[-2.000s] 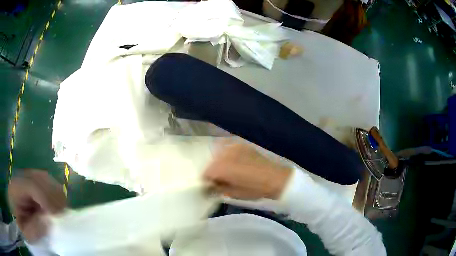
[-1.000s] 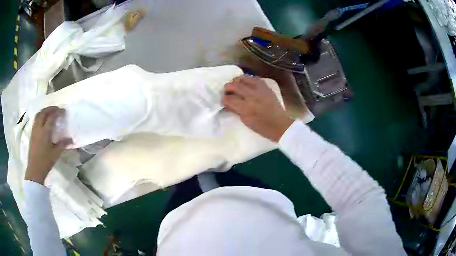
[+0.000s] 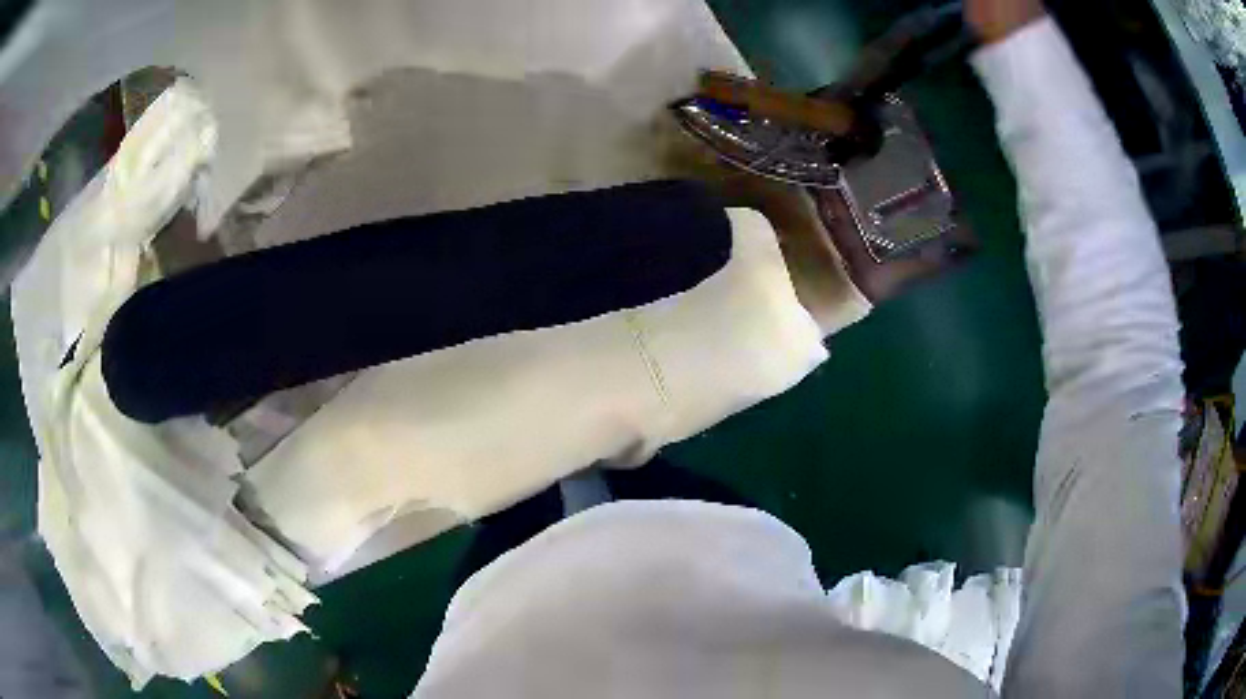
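Observation:
The dark navy sleeve board (image 3: 424,294) is bare. A cream cloth piece (image 3: 533,410) with a short straight line on it lies along the board's near side. A large white cloth (image 3: 478,34), blurred, spreads across the far side and runs out of the top edge. My right hand (image 3: 1004,17) is cut off by the top edge at the upper right, arm stretched out; its fingers are hidden. My left hand is not in view. The steam iron (image 3: 786,116), silver with a brown handle, rests on the grey iron rest (image 3: 895,191), to the right of the board.
A layered white bundle (image 3: 205,546) with fringe-like edges hangs over the table's left side. A loose white heap (image 3: 929,608) lies low at the right, beside my body. The iron's hose runs to the upper right. The green floor (image 3: 902,451) shows at the right.
The white piece that lay on the board under both hands is off it, and the board is uncovered. My right hand has moved far to the upper right. My left hand has left the picture.

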